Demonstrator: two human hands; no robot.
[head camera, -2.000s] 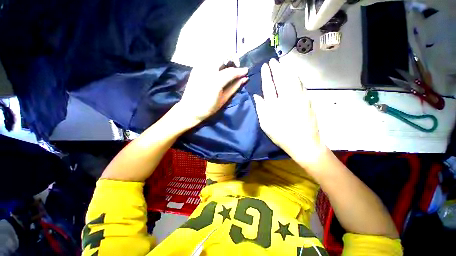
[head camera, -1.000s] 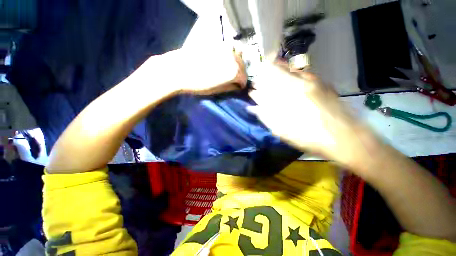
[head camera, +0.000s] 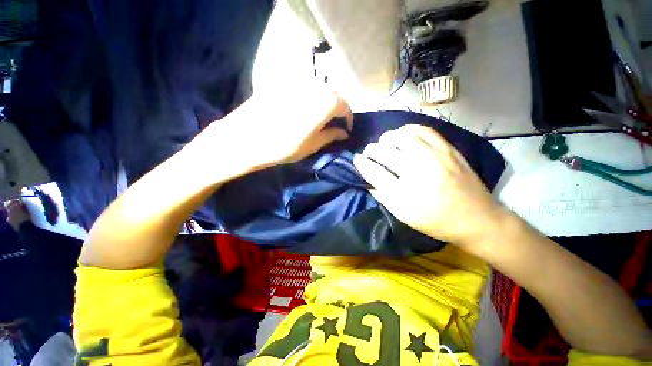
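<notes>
A shiny navy garment panel (head camera: 286, 204) lies bunched over the table's front edge and the wearer's lap. My left hand (head camera: 304, 129) grips its upper edge with curled fingers, near the sewing machine head. My right hand (head camera: 422, 182) is closed on the cloth to the right, fingers bent into a fold. A darker flap of the cloth spreads behind and right of my right hand. The sewing machine head (head camera: 361, 43) stands just above the hands, washed out by glare. The needle area cannot be made out.
A white ribbed knob (head camera: 437, 90) is right of the machine head. A black flat pad (head camera: 572, 64), red-handled snips (head camera: 633, 125) and a green lanyard cord (head camera: 615, 171) lie at right. A navy garment pile (head camera: 157, 78) fills the left. Red baskets (head camera: 282, 279) are below. Another person's hand (head camera: 17, 213) shows far left.
The cloth has been drawn toward the wearer and a dark flap now spreads to the right. My right hand has moved down from the machine and closed on the cloth. The view has shifted.
</notes>
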